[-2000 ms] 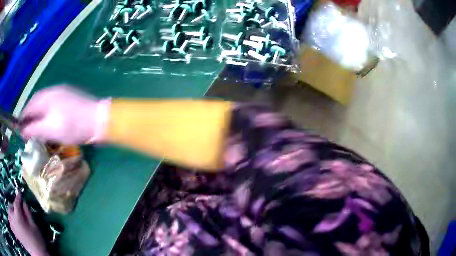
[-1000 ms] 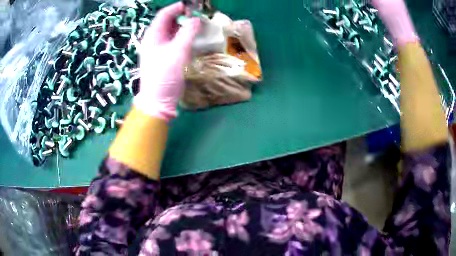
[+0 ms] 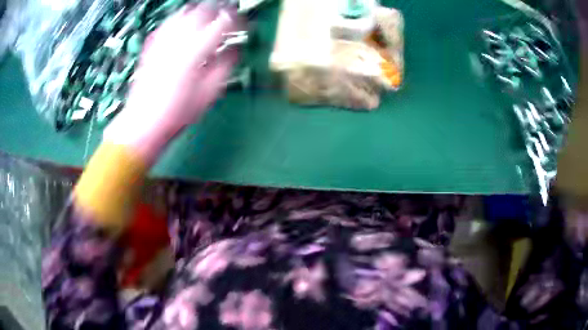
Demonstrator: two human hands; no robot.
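Observation:
My left hand (image 3: 180,74), pink-gloved and blurred, is over the right side of the loose heap of green-headed shaft parts (image 3: 84,106) at the left. Pale part stems show beside its fingers; whether it grips any cannot be told. The tan-wrapped fixture block (image 3: 335,80), with an orange patch, stands to the right of the hand, not touching it. A white seat with a teal round top (image 3: 353,9) is on the block. My right hand is out of view; only a blurred yellow-brown forearm shows at the right edge.
A clear tray with grouped parts (image 3: 519,55) lies at the right on the green table (image 3: 309,151). A clear crumpled bag (image 3: 39,48) borders the heap. Below the table are a red item (image 3: 145,242), a blue item (image 3: 506,209) and grey-clear plastic (image 3: 22,225).
My left hand has moved from the fixture to the heap. My right hand has gone from over the tray out of view. The view has shifted, and a teal-topped piece now shows clearly on the seat.

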